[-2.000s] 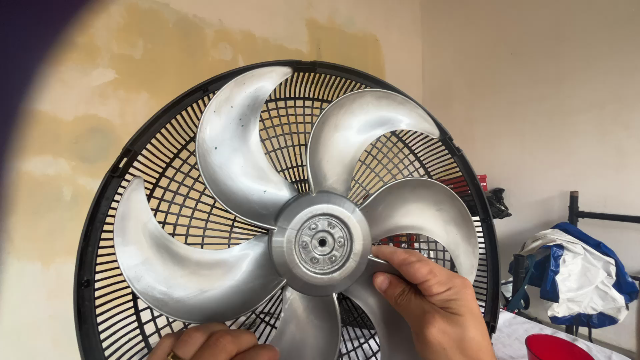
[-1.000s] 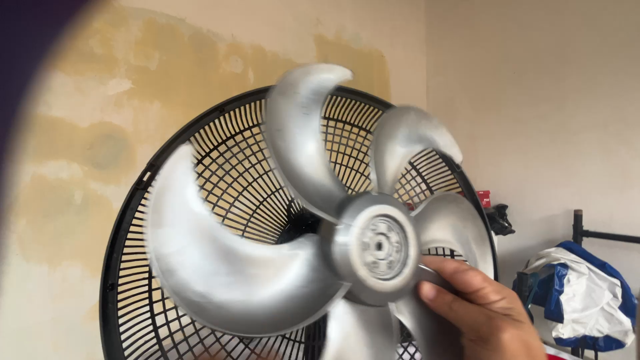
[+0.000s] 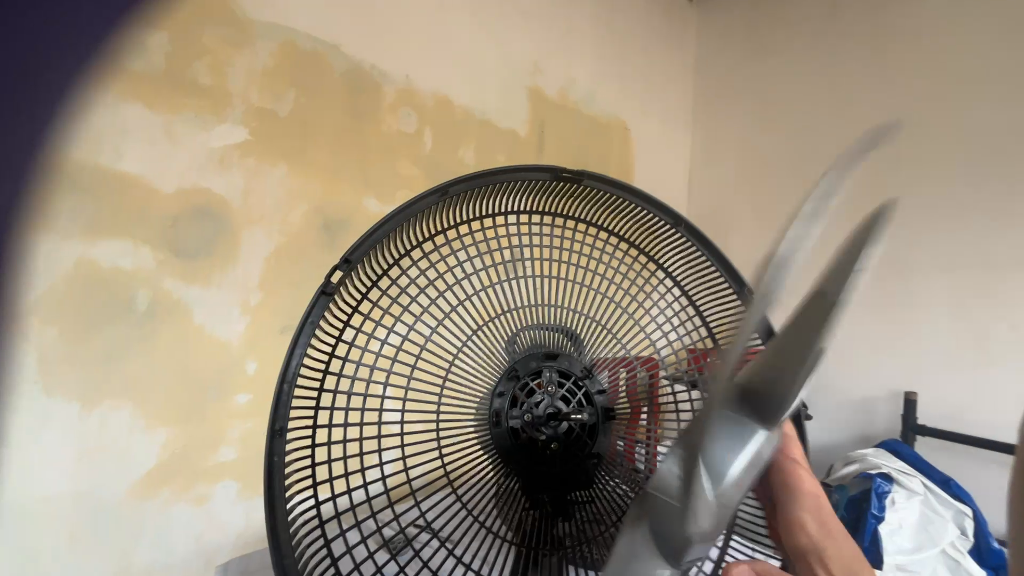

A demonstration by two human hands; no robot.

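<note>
The grey fan blade (image 3: 724,456), seen edge-on and blurred, is gripped by my right hand (image 3: 808,508) at the lower right. It is apart from the motor shaft (image 3: 572,416), which sticks out bare at the middle of the black rear fan grille (image 3: 384,352). The black motor housing (image 3: 550,468) shows around and below the shaft. My left hand is out of sight.
A blue and white plastic bag (image 3: 920,512) lies at the lower right by a black metal frame (image 3: 964,438). Red objects (image 3: 640,400) show through the grille. Behind stands a wall (image 3: 192,232) with patchy yellow paint.
The fan blade has come off the shaft and moved right in my right hand, turning edge-on. My left hand, seen at the bottom two seconds ago, has left the view.
</note>
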